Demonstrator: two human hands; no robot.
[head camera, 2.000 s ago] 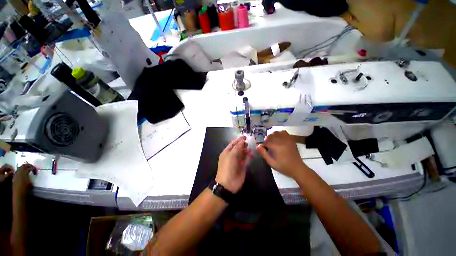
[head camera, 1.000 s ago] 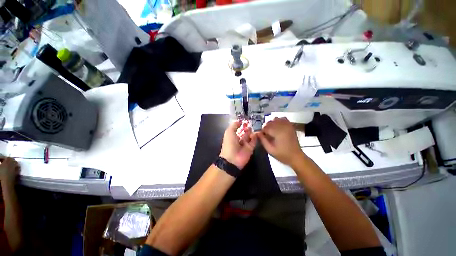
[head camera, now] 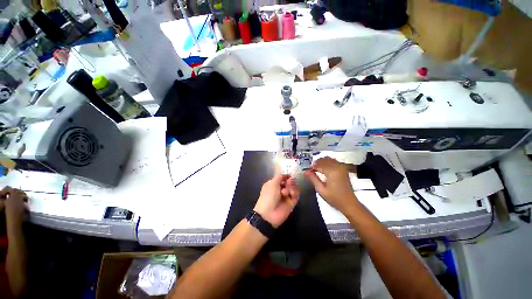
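A plain black fabric panel (head camera: 251,198) lies flat on the white table under the needle area of the sewing machine (head camera: 373,111). My left hand (head camera: 279,197) is over the panel just in front of the presser foot (head camera: 291,159), palm partly up, fingers curled with fingertips near the bright needle light. My right hand (head camera: 332,182) is just right of it, thumb and index finger together beside the needle. Glare and small size hide whether either hand pinches thread or anything else.
A crumpled black cloth bundle (head camera: 189,111) and paper pattern (head camera: 195,157) lie left. Black scraps (head camera: 379,175) and a dark looped tool (head camera: 423,202) lie right. A grey motor end (head camera: 84,146) and bottle (head camera: 119,96) stand left. A cardboard box (head camera: 111,271) is below. Another person's arm (head camera: 16,245) shows far left.
The view has tilted down and back up. My left hand has turned palm more upward and drawn slightly back from the needle. My right hand stays beside the needle. The panel looks unmoved.
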